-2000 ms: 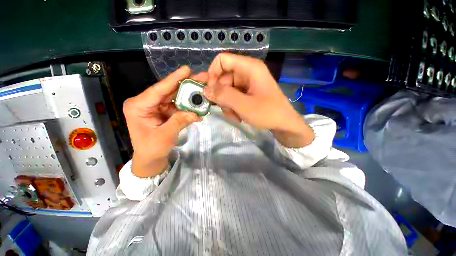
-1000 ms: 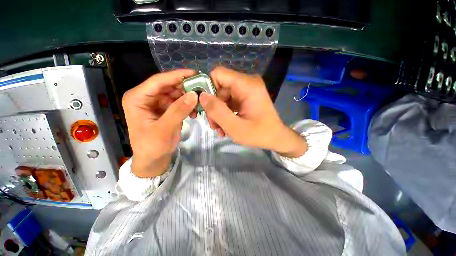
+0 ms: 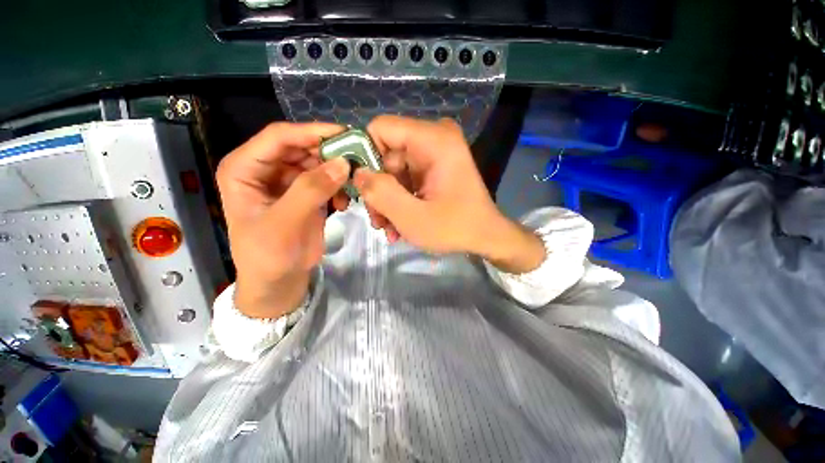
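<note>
A pale green-silver watch housing (image 3: 349, 145) is held between both hands in front of the chest. My left hand (image 3: 279, 203) grips its left side, with the thumb on its face. My right hand (image 3: 432, 187) grips its right side, with the thumb beside the left one. The thumbs cover most of the dark round centre. A clear release liner sheet (image 3: 384, 94) hangs off the bench edge behind the hands, with a row of dark rings along its top.
A black blister tray (image 3: 434, 24) lies on the green bench (image 3: 118, 45). At left is a white machine with a red-orange knob (image 3: 156, 237), perforated plate (image 3: 59, 244) and orange-brown blocks (image 3: 95, 332). At right are a blue stool (image 3: 624, 185), grey clothing (image 3: 760, 262) and a second tray (image 3: 796, 90).
Since the earliest frame, my right hand has come round the housing's right side and both thumbs now cover its centre. Since one second ago, the hands and housing have shifted slightly left.
</note>
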